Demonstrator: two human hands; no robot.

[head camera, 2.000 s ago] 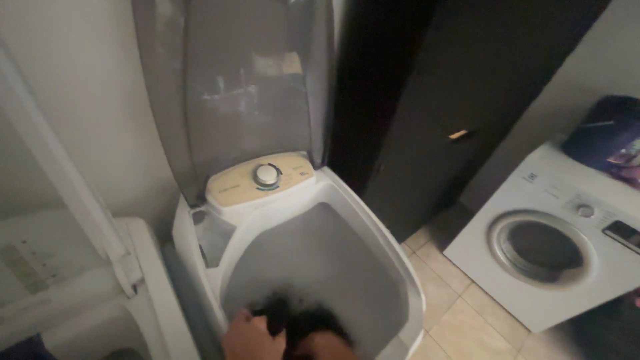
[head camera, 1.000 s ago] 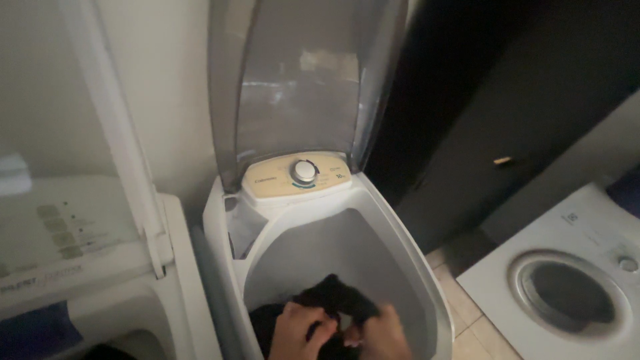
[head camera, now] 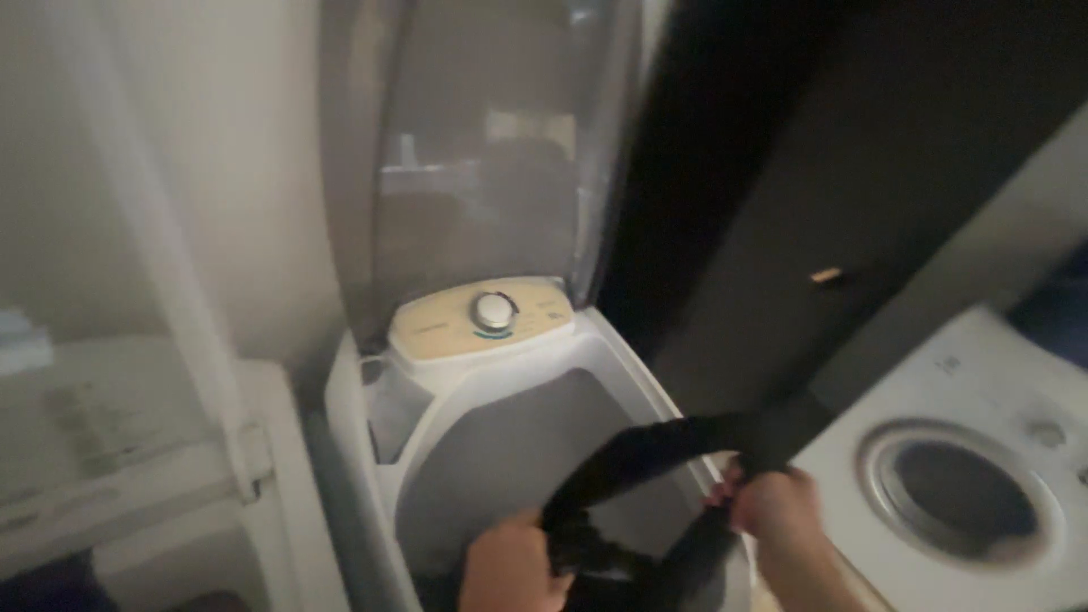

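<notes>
A black cloth garment [head camera: 625, 463] is stretched in a loop between my two hands over the open top-loading washer [head camera: 654, 391]. My left hand [head camera: 510, 565] grips its left part above the tub, at the bottom of the view. Farther right, at the washer's right rim, my right hand [head camera: 769, 501] is closed on the other side of the cloth. Greyish water [head camera: 510, 450] stands in the tub. A white knob [head camera: 494, 312] sits on the cream control panel [head camera: 425, 331] behind it. The lower end of the garment is hidden or blurred.
The washer's smoky translucent lid [head camera: 476, 221] stands raised. At left is another white machine [head camera: 289, 476] with its lid up and dark cloth [head camera: 59, 586] inside. A tall dark cabinet [head camera: 765, 212] stands behind at right, beside a front-loading washing machine [head camera: 943, 382].
The black garment has been lifted and spread. My right hand has moved right, away from my left, out to the washer's rim. One second ago both hands were close together over the tub.
</notes>
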